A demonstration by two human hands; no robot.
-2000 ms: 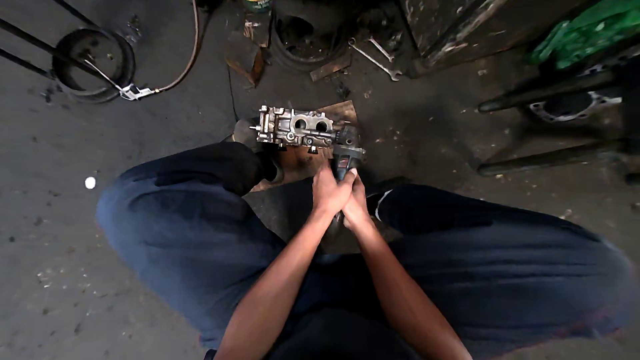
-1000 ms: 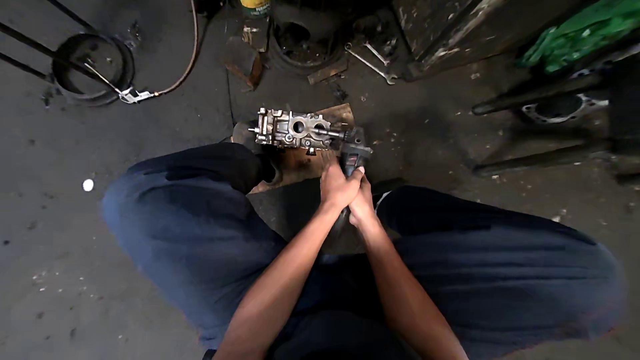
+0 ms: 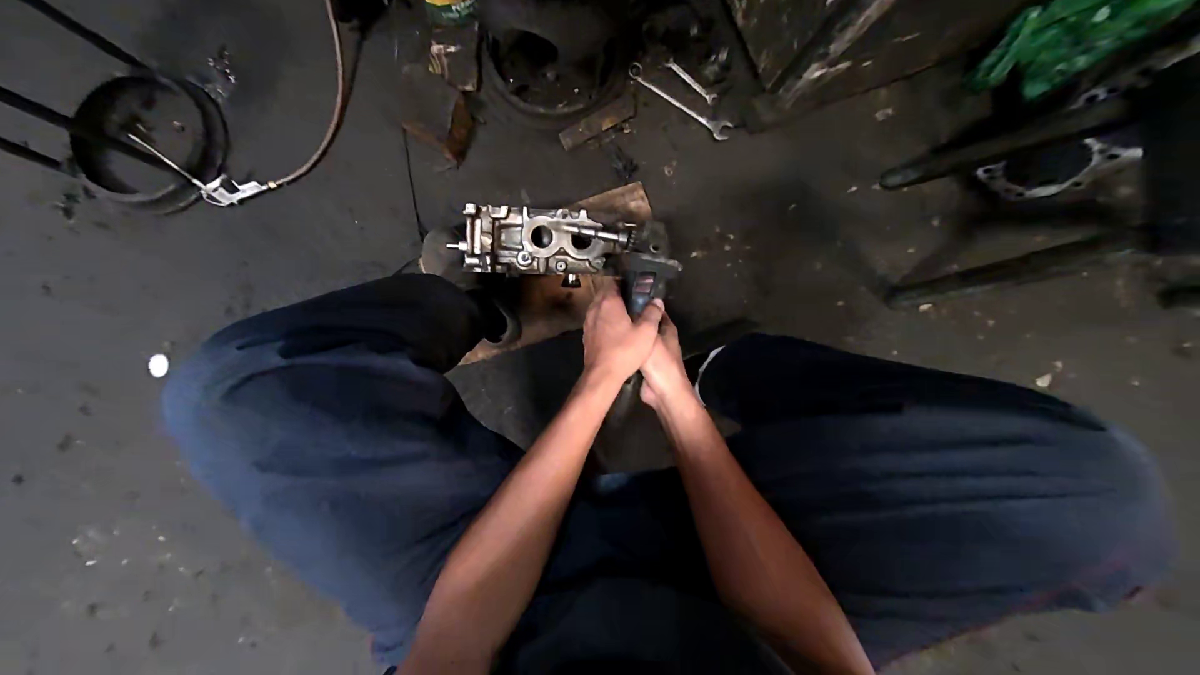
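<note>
Both my hands are wrapped around the dark handle of a power tool (image 3: pixel 647 279), which looks like a die grinder or drill. My left hand (image 3: pixel 619 337) lies over the near side of the handle, and my right hand (image 3: pixel 664 361) closes around it from the right, the two touching. From the tool's head a thin metal bit (image 3: pixel 591 232) points left across a cast metal engine part (image 3: pixel 532 239) with two round bores. That part rests on a wooden board (image 3: pixel 553 305) between my feet. The bit's tip lies over the bores; whether it touches the metal cannot be told.
Two wrenches (image 3: pixel 680 101) lie on the floor beyond, beside a round dark container (image 3: pixel 548 94). A blow gun (image 3: pixel 230 190) with a hose rests at a black ring (image 3: pixel 150 202) on the left. At right are dark bars, a metal gasket-like part (image 3: pixel 1059 178) and green plastic (image 3: pixel 1078 42).
Over two seconds my hands and the tool have shifted slightly right relative to the engine part. More of the bit shows over the bores than in the oldest frame.
</note>
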